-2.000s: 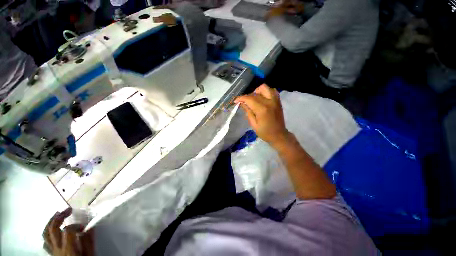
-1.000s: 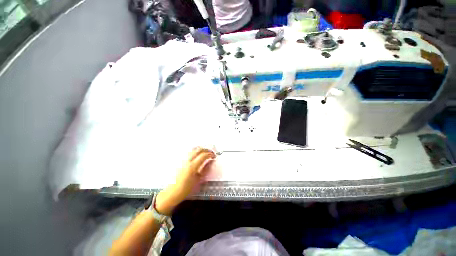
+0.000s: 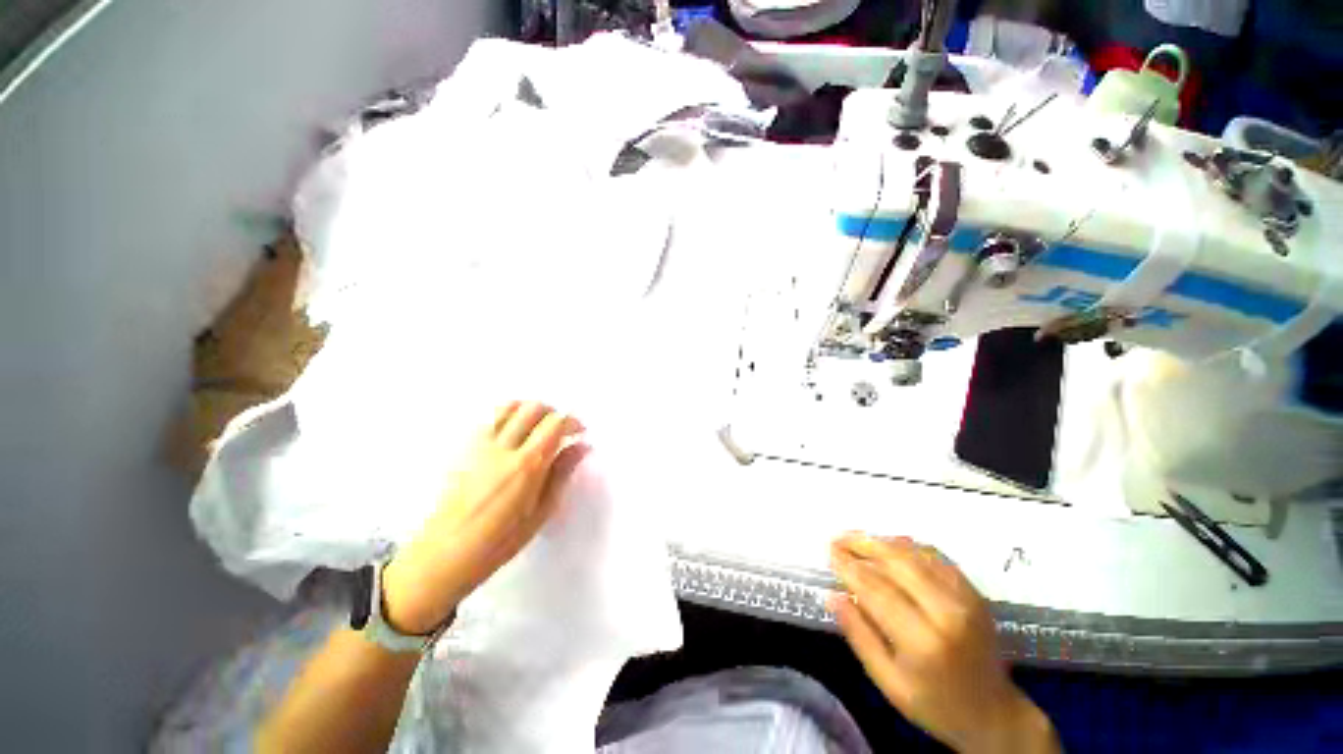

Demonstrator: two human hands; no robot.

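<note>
White cloth point(image 3: 589, 545) lies at the table's left and hangs over its front edge. My left hand point(image 3: 494, 508), with a watch at the wrist, rests on it, thumb and fingers pinching a fold. My right hand point(image 3: 921, 626) is at the front edge, right of the cloth; its fingers are loosely together and I cannot tell whether they hold anything. The white sewing machine point(image 3: 1090, 280) with a blue stripe stands at the right. Its presser foot area point(image 3: 884, 346) shows no cloth under it.
A black phone point(image 3: 1012, 405) lies below the machine arm. Dark thread snips point(image 3: 1215, 539) lie to its right. A ruled tape point(image 3: 751, 589) runs along the front edge. More white cloth point(image 3: 486, 192) is heaped at the back left. A green cup point(image 3: 1141, 92) stands behind the machine.
The view has shifted left. My left hand now has cloth drawn over the front edge. My right hand, out of view one second ago, has come in at the front edge.
</note>
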